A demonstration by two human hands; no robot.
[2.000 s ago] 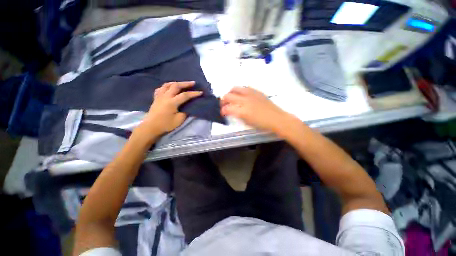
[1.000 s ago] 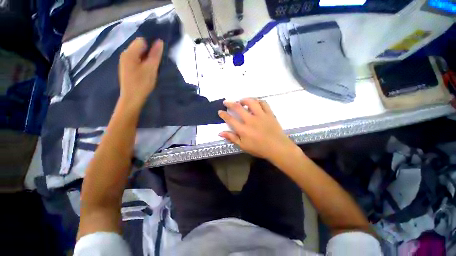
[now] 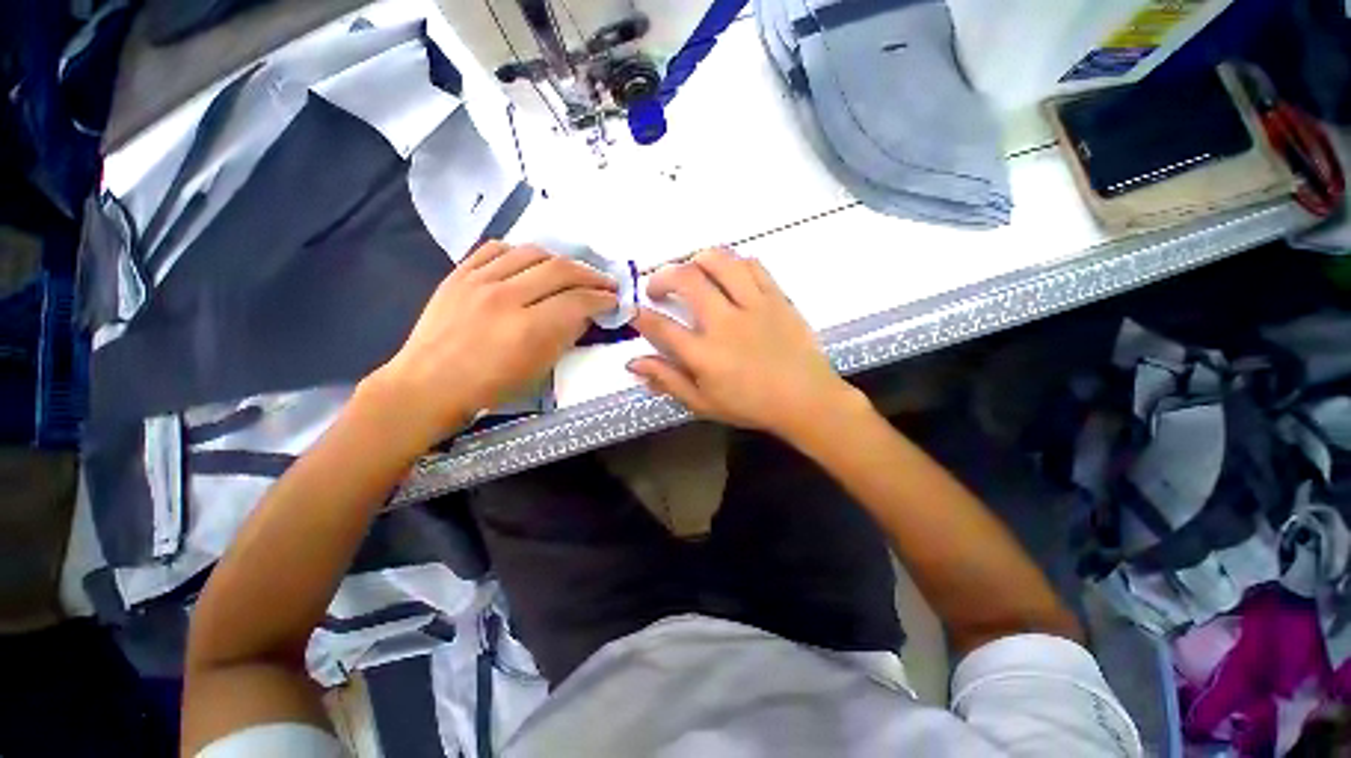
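A dark panel (image 3: 282, 282) lies over a light grey garment panel (image 3: 237, 496) left of the needle. Part of the upper layer is folded back, showing light grey pieces. My left hand (image 3: 496, 326) and my right hand (image 3: 741, 344) meet below the presser foot (image 3: 593, 96). Their fingertips pinch a small light grey and dark fabric edge (image 3: 628, 290) just above the table's front edge. Fingers partly hide the edge. Pocket pieces (image 3: 911, 111), light grey with a curved edge, lie stacked right of the needle.
A measuring tape (image 3: 1022, 301) runs along the front of the white table. A phone (image 3: 1156, 131) on a tan pad and red-handled scissors (image 3: 1299, 141) lie at right. Grey-black pieces (image 3: 1193, 444) and magenta cloth (image 3: 1259, 666) are heaped lower right. More fabric (image 3: 408, 652) hangs at lower left.
My left hand has come down from the upper part of the dark panel to meet my right hand, and both now pinch the fabric. The upper panel edge is folded back, showing light grey.
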